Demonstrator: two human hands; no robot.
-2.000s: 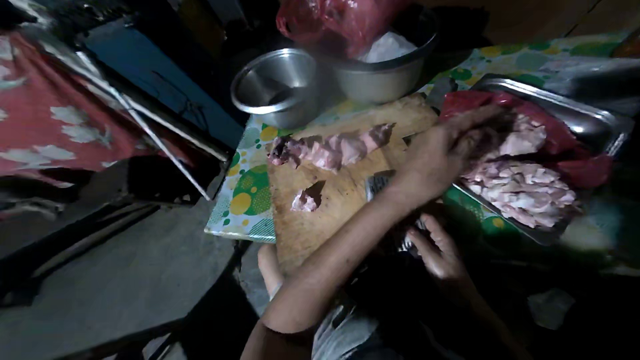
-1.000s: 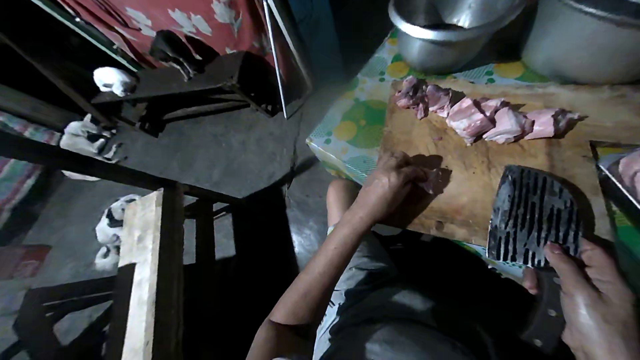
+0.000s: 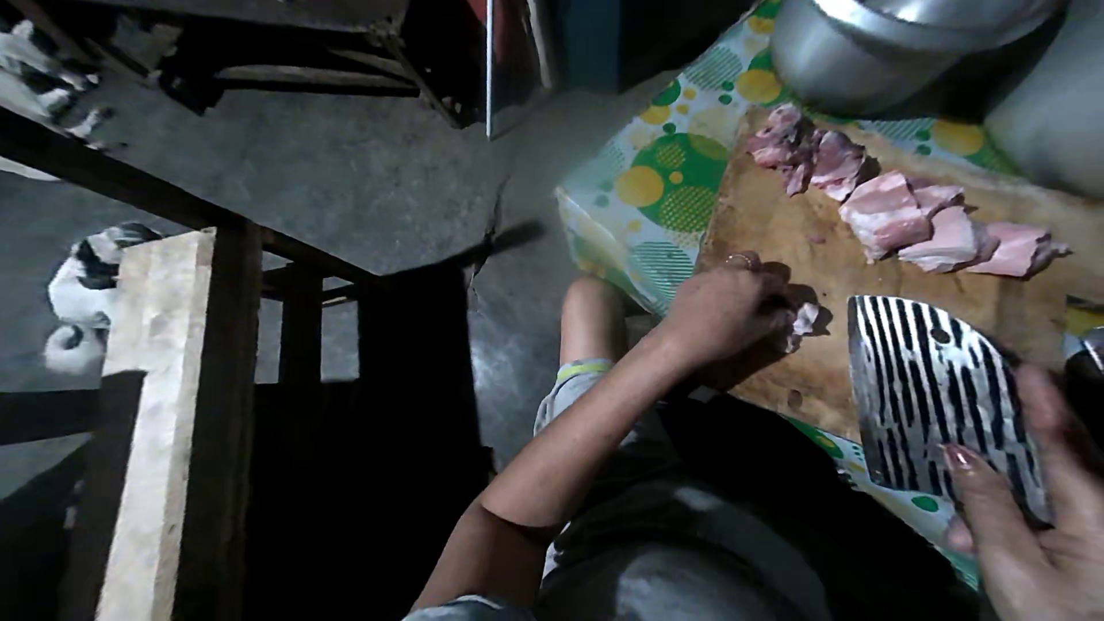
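Observation:
My right hand (image 3: 1018,492) grips a broad cleaver (image 3: 940,397) whose blade has dark and light stripes; its flat side faces up over the lower right of a wooden cutting board (image 3: 828,379). At the board's left edge, my left hand (image 3: 729,302) has its curled fingers on a small piece of raw meat (image 3: 804,321). Several chunks of raw meat (image 3: 888,216) lie in a slanting row across the upper part of the board, beyond both hands. The cleaver's handle is mostly hidden by my right hand.
A metal pot (image 3: 871,60) stands behind the board, with a larger metal vessel (image 3: 1052,112) at its right. A dotted green and yellow tablecloth (image 3: 638,190) covers the table. At the left are a wooden beam (image 3: 159,388), a bench (image 3: 319,78) and a black and white animal (image 3: 86,276) on the floor.
Two seconds ago my right arm reached across toward the meat in the metal tray. Since one second ago, my left hand stays by the small piece and the cleaver remains in my right. The view has shifted.

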